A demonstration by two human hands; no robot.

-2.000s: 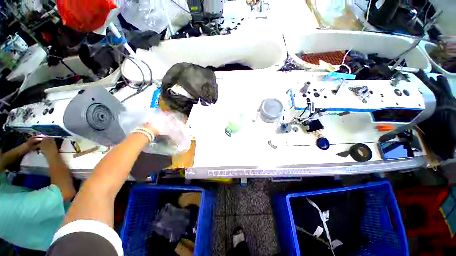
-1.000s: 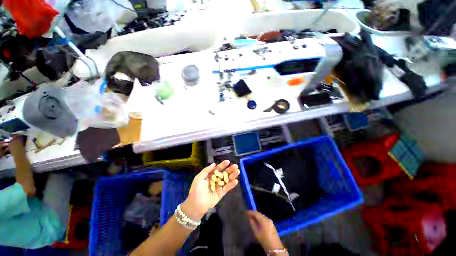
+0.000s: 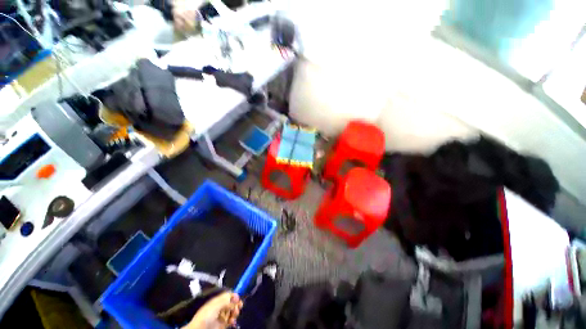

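Observation:
My left hand (image 3: 215, 311) is at the bottom edge, blurred and partly cut off, over the near rim of a blue plastic crate (image 3: 252, 263). Its fingers are curled around small yellowish bits (image 3: 226, 312), which show only faintly. My right hand is out of the picture. The crate stands on the floor and holds dark cloth pieces (image 3: 209, 241) with white strips (image 3: 193, 273) on them.
Red stools (image 3: 353, 202) stand on the floor ahead, one with a blue-green checked pad (image 3: 297, 145). The white sewing table (image 3: 77, 186) runs along the left, with black tape (image 3: 59, 209). Dark cloth (image 3: 450, 199) is heaped at right.
The view has swung right towards the stools and wall. My left hand was open with the bits on its palm; its fingers are now curled. My right hand has left the picture.

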